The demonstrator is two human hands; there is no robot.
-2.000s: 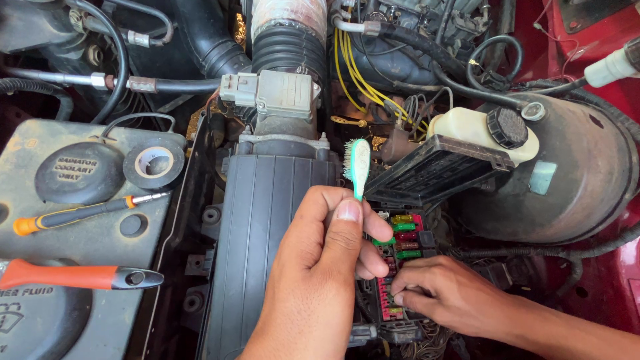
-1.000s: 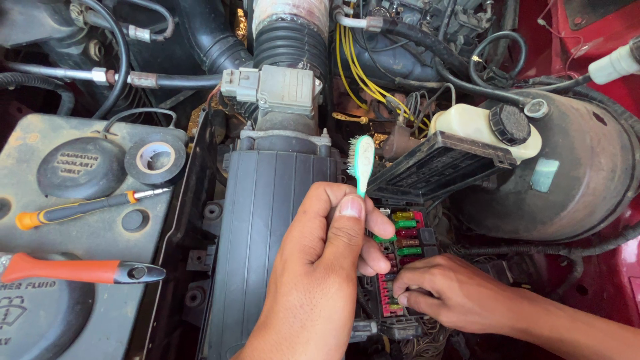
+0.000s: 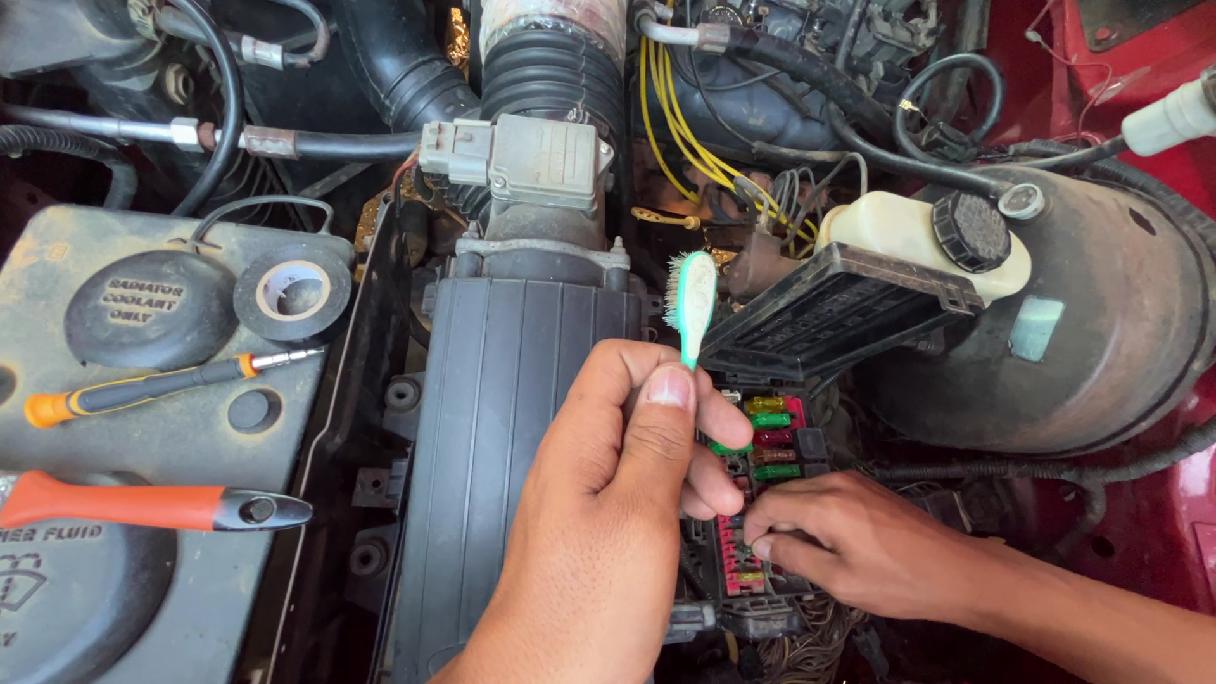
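My left hand [image 3: 627, 456] holds a green-and-white toothbrush [image 3: 696, 299] between thumb and fingers, its worn bristles facing left, above the right edge of the ribbed air filter housing [image 3: 518, 418]. Lower right, the fingertips of my right hand [image 3: 845, 546] touch the lower part of the fuse box [image 3: 774, 427], which carries green, red, brown and yellow fuses. Whether those fingers pinch a small part cannot be seen. Behind the fuse box, its black cover [image 3: 836, 309] stands tilted up. My left hand hides part of the fuse box's left side.
On the left reservoir lie a roll of black tape [image 3: 249, 302], an orange-and-grey screwdriver [image 3: 166, 385] and an orange-handled tool [image 3: 123, 503]. A white fluid reservoir [image 3: 888, 233] with a black cap and a large dark canister [image 3: 1054, 380] stand right. Yellow cables [image 3: 674, 123] run behind; a wire bundle hangs below the fuse box.
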